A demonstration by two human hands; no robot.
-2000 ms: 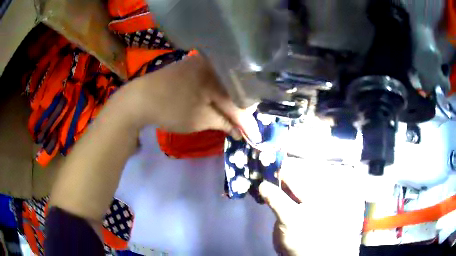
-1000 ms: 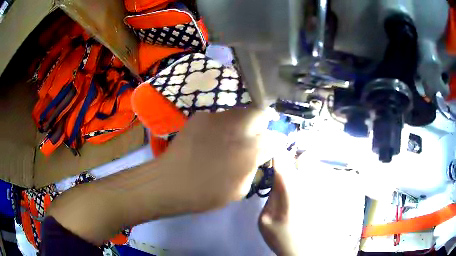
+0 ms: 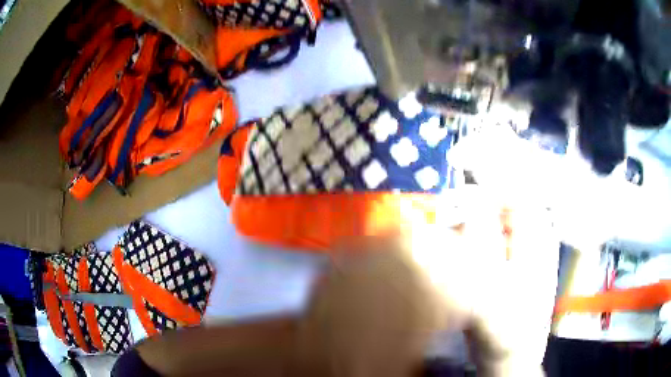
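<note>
A part-sewn pouch (image 3: 309,151), navy and cream flower print with an orange band along its lower side, lies under the sewing machine head (image 3: 456,44). Its right end runs into the glare near the needle area, where the presser foot cannot be made out. My left hand (image 3: 375,309) is blurred and overlaps the pouch's lower orange edge; its fingertips are not clear. My right hand (image 3: 493,346) is at the bottom, cut off by the frame edge and washed out by the light. Its fingers cannot be made out.
An open carton (image 3: 147,210) of orange gussets stands at left. A panel stack (image 3: 165,276) with a grey band lies lower left. Another printed orange piece (image 3: 254,44) lies at the top. Orange tape (image 3: 625,297) and a red-handled tool (image 3: 608,276) are at right.
My left hand has moved down and right, off the pouch's upper part. The pouch now lies stretched out, print upward, with its orange side toward me. The view has shifted, showing the panel stack more fully.
</note>
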